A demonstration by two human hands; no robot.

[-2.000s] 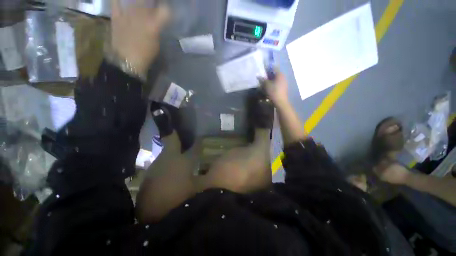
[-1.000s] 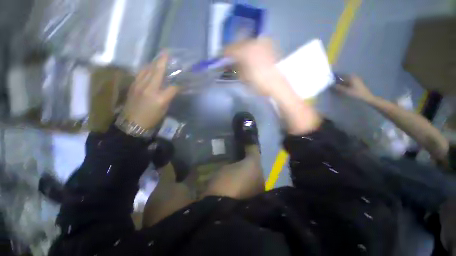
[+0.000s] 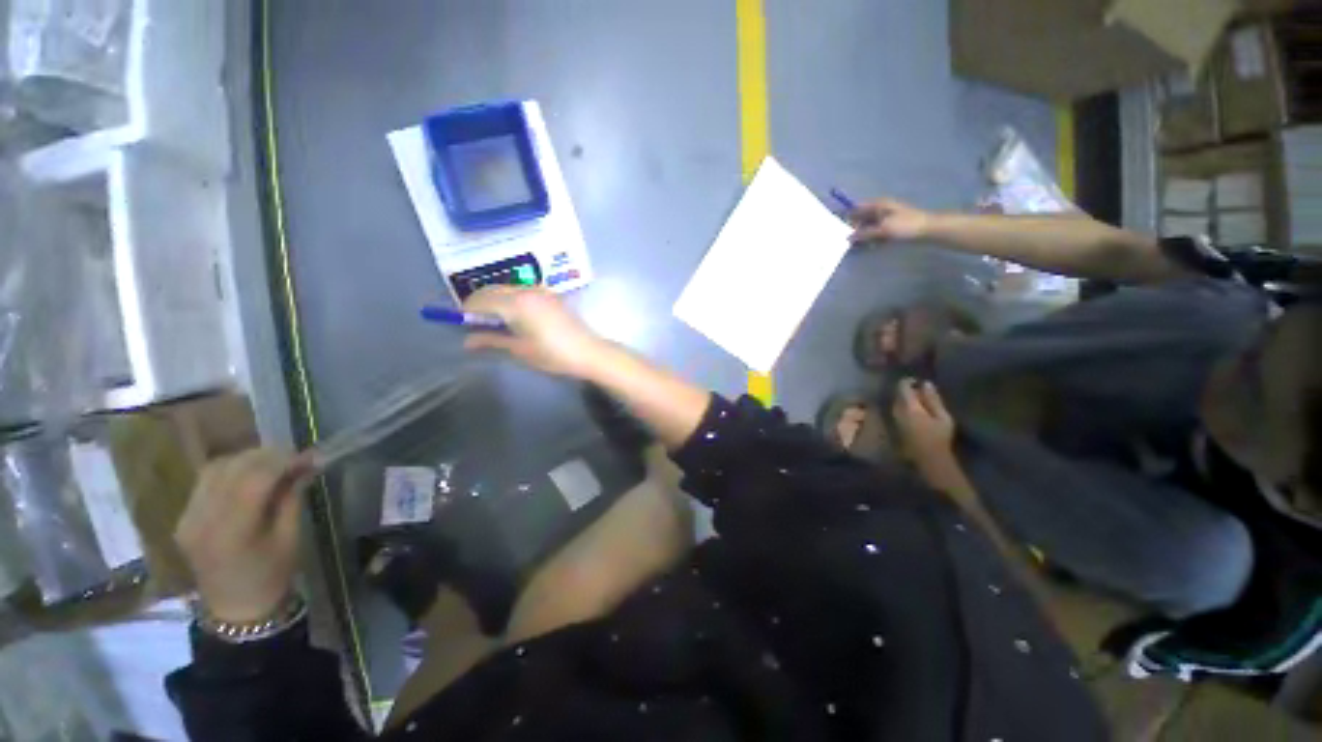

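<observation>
My left hand (image 3: 244, 529) is at the lower left, its fingers closed on one end of a clear plastic bag (image 3: 392, 413) stretched out toward my right hand. My right hand (image 3: 537, 331) holds a blue pen (image 3: 464, 316) just below the scale; whether it also grips the bag's other end cannot be told. The white digital scale (image 3: 568, 232) lies on the grey floor with an open blue tray (image 3: 490, 167) on it. Its green display is partly behind my right hand.
A large white paper sheet (image 3: 766, 268) lies across the yellow line. Another person's hand (image 3: 887, 222) with a pen is at its right edge. White bins (image 3: 181, 276) and a carton (image 3: 189, 442) with bags stand at left. A labelled bag (image 3: 408, 494) and paper slip (image 3: 576, 484) are near my feet.
The view has turned, showing the whole scale and more of the other person at right. My left hand has moved down and left, pulling the bag out long. My right hand still holds the pen.
</observation>
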